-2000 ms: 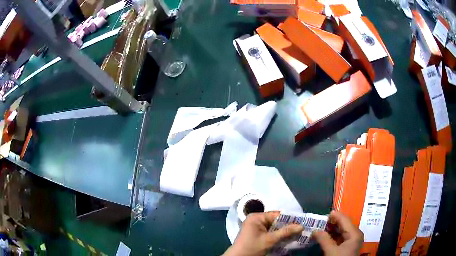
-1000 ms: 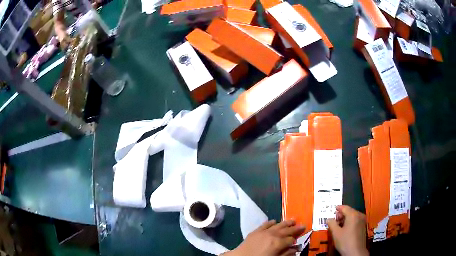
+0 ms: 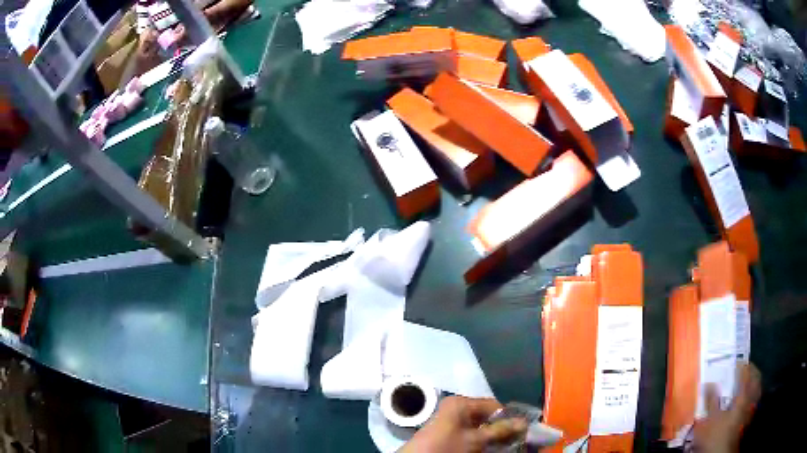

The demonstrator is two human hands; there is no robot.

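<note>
My left hand [image 3: 456, 426] is at the bottom edge, beside the white label roll [image 3: 409, 401], with its fingers closed on a blurred, greyish end of the label strip [image 3: 515, 416]. The white backing strip [image 3: 285, 341] loops over the table left of the roll. A stack of flat orange and white cartons [image 3: 571, 354] lies right of my left hand. My right hand [image 3: 730, 411] is blurred, at the lower part of the right stack of flat cartons [image 3: 681, 363], its thumb and fingers around the top carton's white panel. Its fingertips are indistinct.
Erected orange and white boxes [image 3: 487, 124] lie piled beyond the stacks, with more at the far right. A clear bottle [image 3: 248, 168] lies near the table's left edge. A grey metal frame [image 3: 115, 181] and lower green bench [image 3: 128, 305] are left. Another person's hand shows top left.
My right hand has moved from the left stack to the right stack, where another carton now lies on top. My left hand has left the cartons and holds the strip by the roll.
</note>
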